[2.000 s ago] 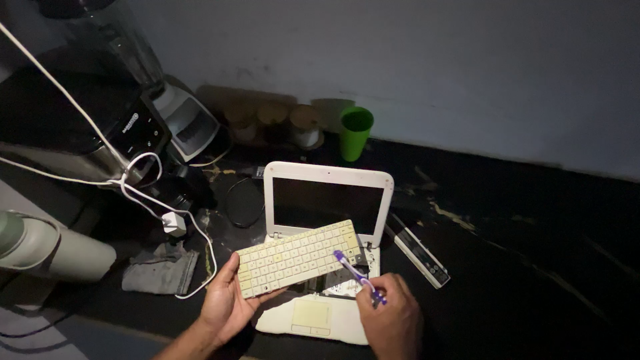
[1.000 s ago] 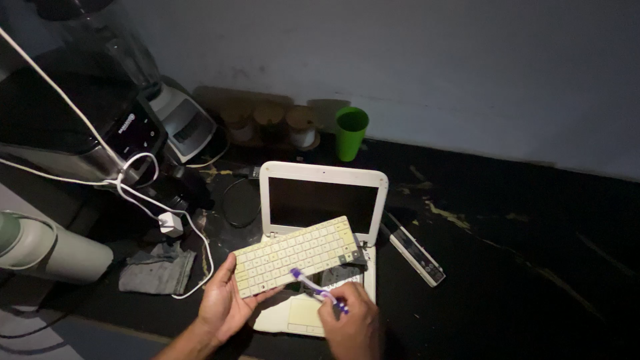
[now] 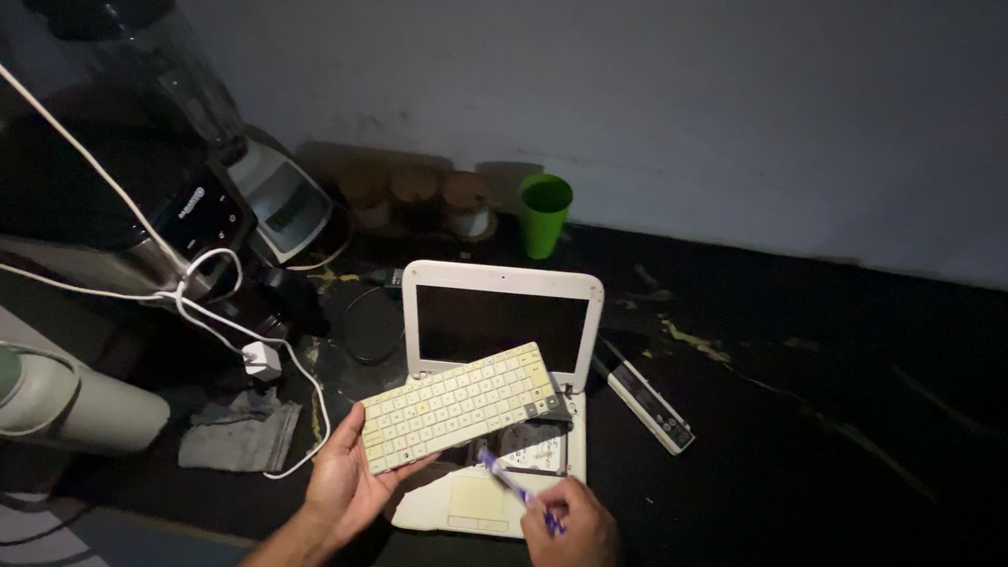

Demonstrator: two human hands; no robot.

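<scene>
My left hand [image 3: 346,480] holds a yellowed white laptop keyboard [image 3: 457,409] by its left end, tilted with the keys facing up. In my right hand [image 3: 571,524] is a purple and white toothbrush [image 3: 520,492], its head just below the keyboard's lower edge and apart from it. Beneath both lies a small white laptop [image 3: 504,272], opened up with a dark screen; a touchpad [image 3: 478,498] and a hard drive [image 3: 539,449] in the exposed keyboard bay show. Part of the bay is hidden by the keyboard.
A laptop battery [image 3: 646,402] lies right of the laptop. Behind stand a green cup [image 3: 545,216] and several lidded jars [image 3: 465,205]. At left are a blender [image 3: 279,201], a black appliance [image 3: 102,205], a white cable with adapter [image 3: 261,361], a grey cloth [image 3: 236,433] and a bottle [image 3: 94,402].
The toothbrush in my right hand has moved from over the keyboard's right part, to its lower edge, and now sits off the keys. My left hand keeps hold of the keyboard.
</scene>
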